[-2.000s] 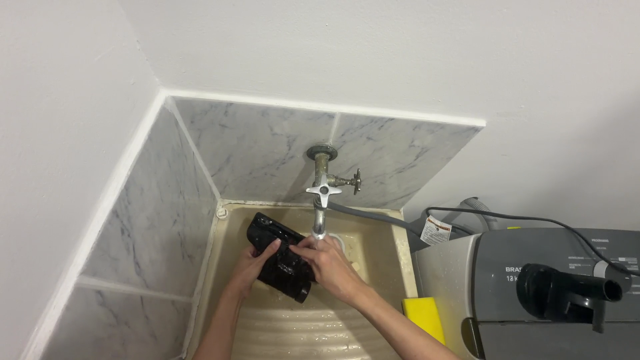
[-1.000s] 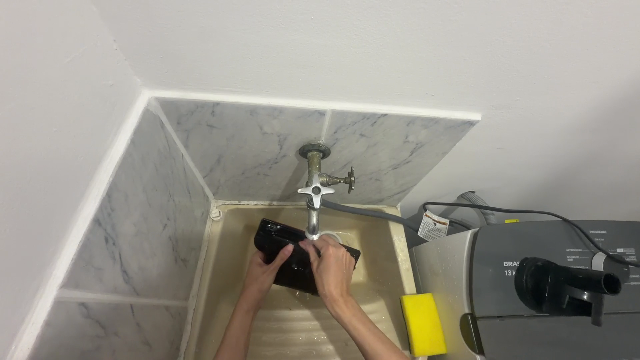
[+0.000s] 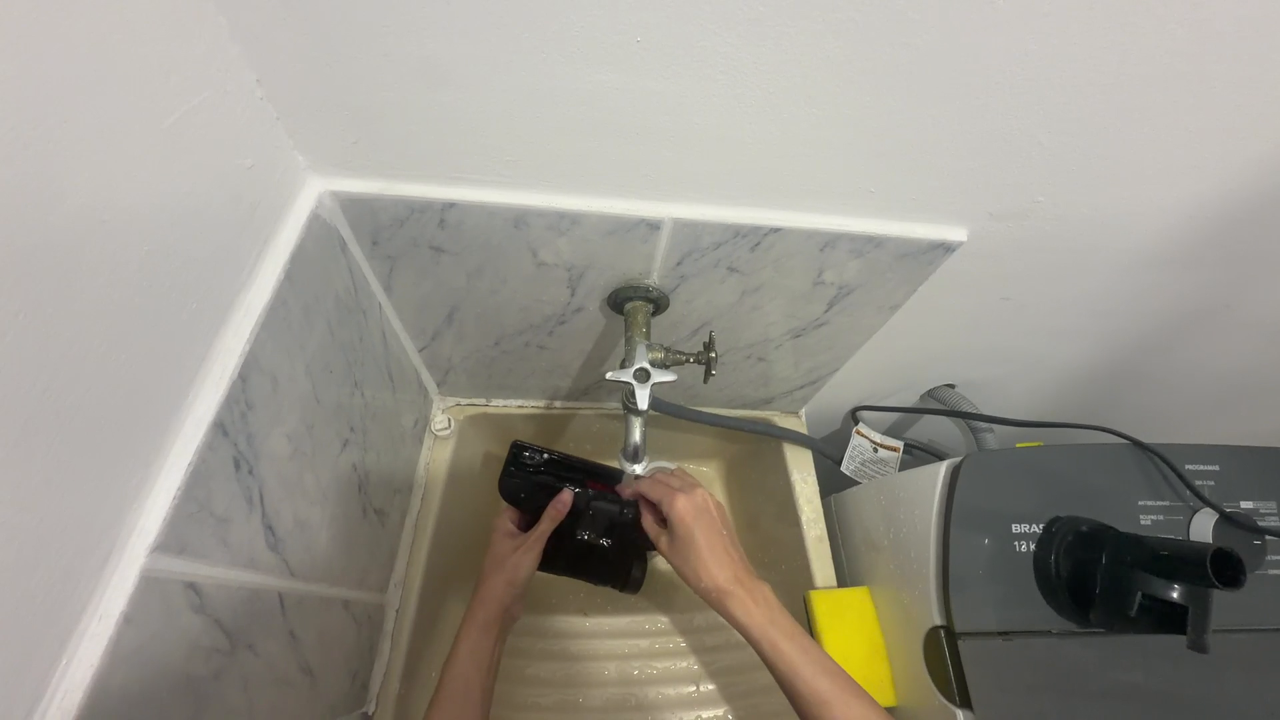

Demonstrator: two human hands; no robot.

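Observation:
A wet, glossy black plastic part [image 3: 590, 530] is held over the beige laundry sink [image 3: 815, 520], just below the spout of the metal faucet [image 3: 635, 440]. My left hand [image 3: 525, 545] grips its left lower side, with the thumb on top. At its upper right edge, near the spout, are the bent fingers of my right hand [image 3: 690, 525]; whether they pinch the part or only rub it cannot be told. A small patch of red shows on the part between the hands. The faucet has a cross-shaped handle [image 3: 641, 376].
A yellow sponge [image 3: 850, 645] lies on the sink's right edge. Beside it stands a grey washing machine [image 3: 1100, 660] with a black plastic fitting [image 3: 1130, 575] on top. A grey hose [image 3: 740, 424] runs right from the faucet. Marbled tiles [image 3: 520, 300] line the walls.
The black part has turned and tilted in my left hand, and a red patch now shows on it. My right hand stays close to the spout.

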